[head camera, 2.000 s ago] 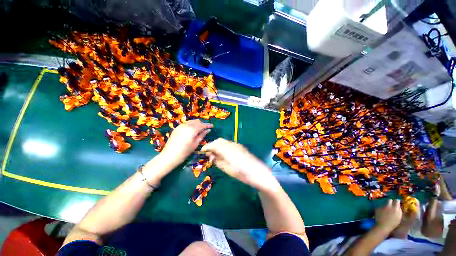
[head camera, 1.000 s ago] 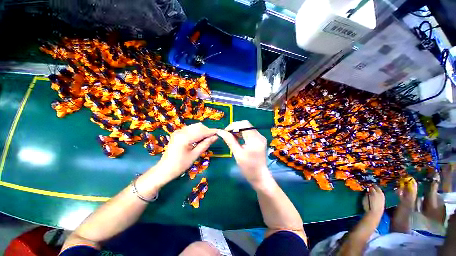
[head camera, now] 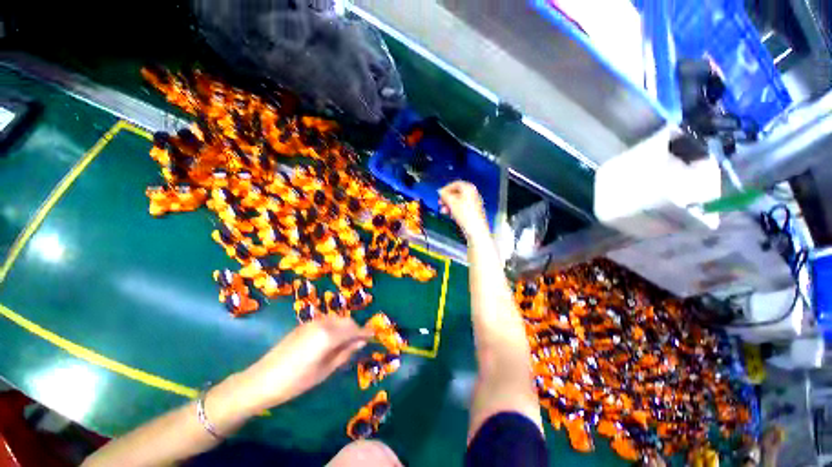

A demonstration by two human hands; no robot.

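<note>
My left hand point(head camera: 324, 351) is low over the green bench top, its fingertips at an orange piece point(head camera: 387, 332); I cannot tell whether it grips it. My right hand point(head camera: 463, 202) is stretched forward over the blue tray point(head camera: 401, 164), fingers curled; whatever it may hold is too small to see. Two more orange pieces with dark patches lie nearer me, one at mid-bench point(head camera: 378, 368) and one lower point(head camera: 368, 416). A large pile of orange pieces point(head camera: 283, 205) lies ahead and left, partly inside the yellow tape outline point(head camera: 82, 351).
A denser orange pile point(head camera: 620, 351) lies right. A crumpled dark bag point(head camera: 310, 59) is behind the left pile. A crumpled clear bag point(head camera: 527, 233) lies beside the tray. A white box point(head camera: 652, 187) with a green piece point(head camera: 734, 202) stands right. Part of another person's hand point(head camera: 771, 444) shows lower right.
The view has tilted and shifted. My hands, together a second ago, are now apart: the right reaches forward to the tray, the left is lower by the orange pieces. The dark strip at my right hand no longer shows.
</note>
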